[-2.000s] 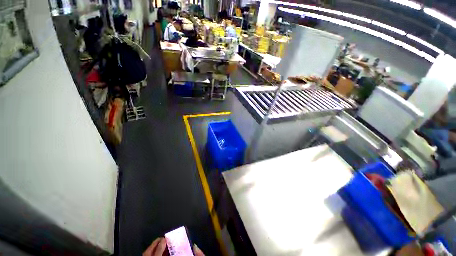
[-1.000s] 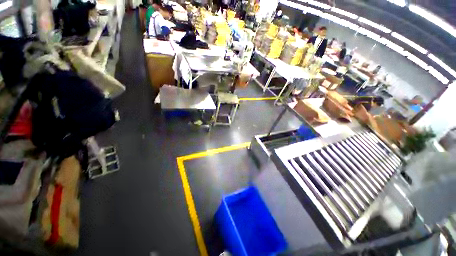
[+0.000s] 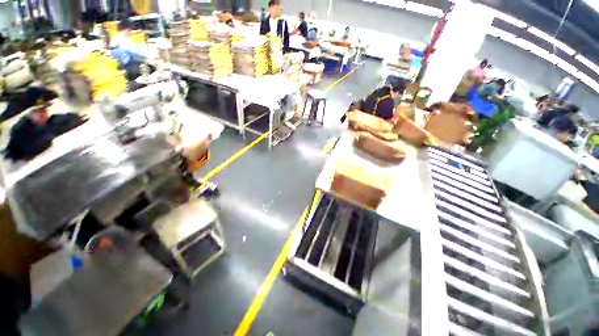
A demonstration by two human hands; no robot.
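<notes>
Neither of my hands is in the picture. Nearest in front of me, a roller conveyor (image 3: 483,246) runs along the right side. Beside its far end, a white table (image 3: 410,172) bears several brown bag pieces (image 3: 371,123), some lying flat and some folded. One brown piece (image 3: 356,190) lies at the near edge of this table. Below it, a low metal frame with dark slats (image 3: 336,244) stands on the floor.
A stool (image 3: 192,236) and a grey low table (image 3: 98,289) stand at lower left. A sewing machine (image 3: 141,102) is behind them. Beige stacks with yellow edges (image 3: 220,59) stand on a long white table. A yellow line (image 3: 272,279) crosses the floor. Several people sit or stand farther back.
The view has moved forward and turned right. The roller conveyor and brown pieces are nearer. The blue crate and left-hand shelves have left the picture. The phone and hands seen two seconds ago are gone.
</notes>
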